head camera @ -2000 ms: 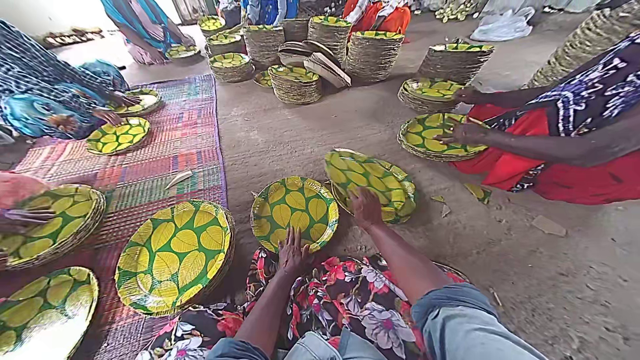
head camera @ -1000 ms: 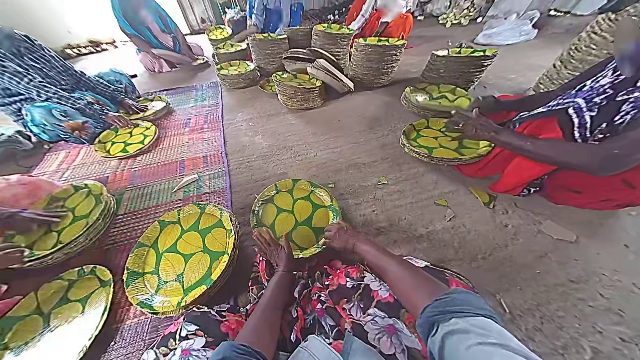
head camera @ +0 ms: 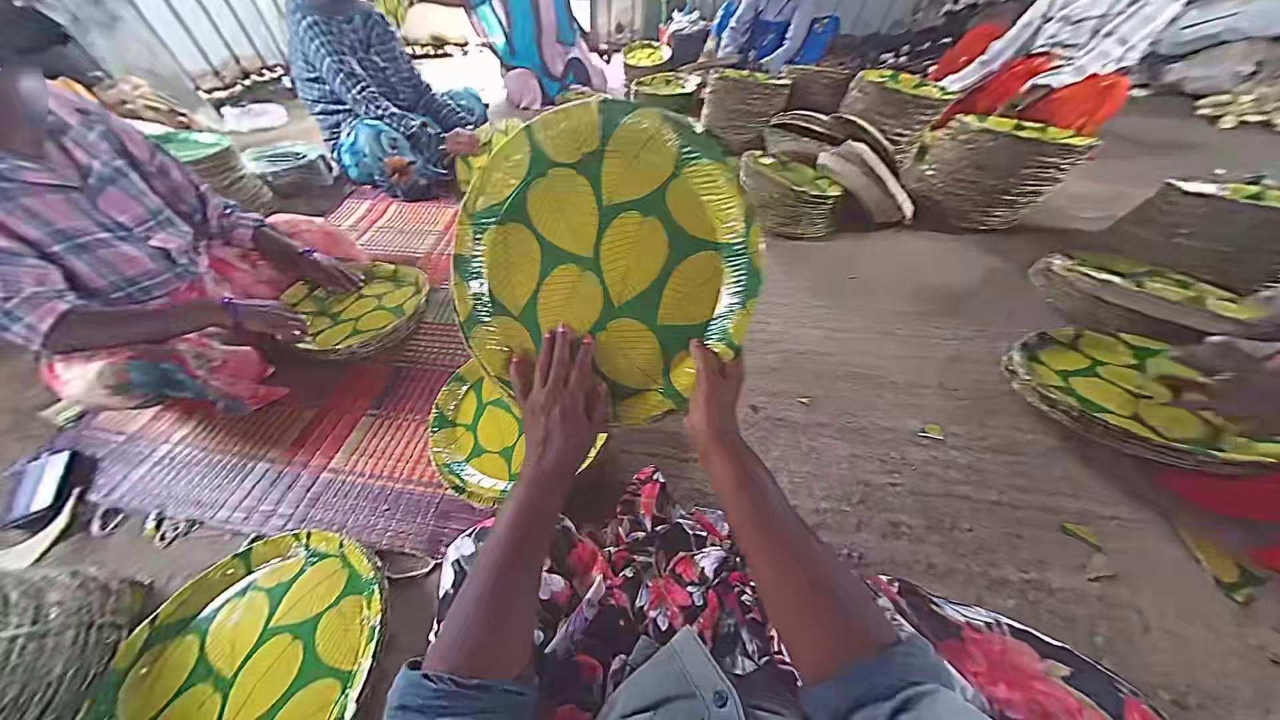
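A round plate printed with yellow leaves on green [head camera: 610,240] is held up and tilted in front of me, its patterned face towards me. My right hand [head camera: 715,390] grips its lower right rim, the thumb on the face and the other fingers hidden behind. Spread flat against the lower part of the face is my left hand [head camera: 560,400]. Partly covered by the raised plate, another leaf-print plate [head camera: 475,430] lies at the near right edge of the woven mat. Floral cloth [head camera: 665,570] covers my lap.
A further leaf-print plate [head camera: 265,640] is at lower left. On the striped woven mat [head camera: 370,440] a person handles a plate stack [head camera: 365,310]. Another person's hand rests near a stack [head camera: 1120,390] at right. Tall plate stacks [head camera: 740,110] stand behind, with seated people around them.
The plate that lay before my lap a second ago is raised and tilted up in my hands. The view has swung to the left.
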